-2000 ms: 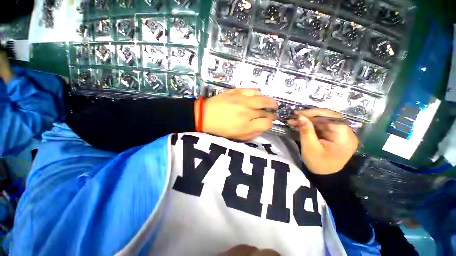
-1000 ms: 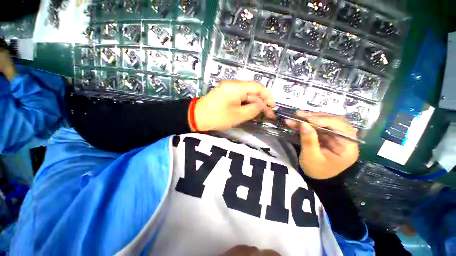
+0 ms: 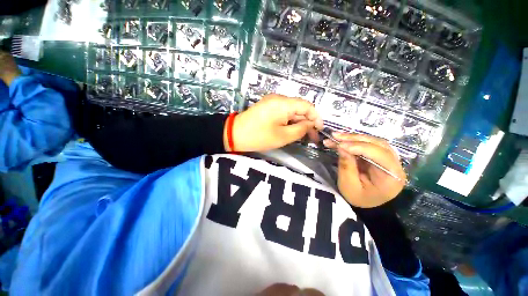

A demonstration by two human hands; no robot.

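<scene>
My left hand [image 3: 272, 124], with a red band at the wrist, is at the near edge of the right blister tray, thumb and fingertips pinched together. A small dark part seems to be at its fingertips, too blurred to name. My right hand [image 3: 370, 170] holds thin tweezers [image 3: 376, 165] like a pen; their tip points at my left fingertips. The right blister tray [image 3: 347, 69] has small black-and-silver assemblies in its pockets. A second filled blister tray [image 3: 162, 58] lies to its left.
A blue film sheet [image 3: 477, 118] and a white card [image 3: 457, 181] lie at the right, near a white crumpled piece [image 3: 515, 179] and blue cable. A neighbour's blue sleeve [image 3: 35, 121] is at the left, another [image 3: 503, 248] at lower right. White paper with dark parts [image 3: 72, 20] is top left.
My right hand has moved slightly left and the tweezers tilt more steeply. My left hand has turned from lying flat to a pinch. The view has shifted slightly.
</scene>
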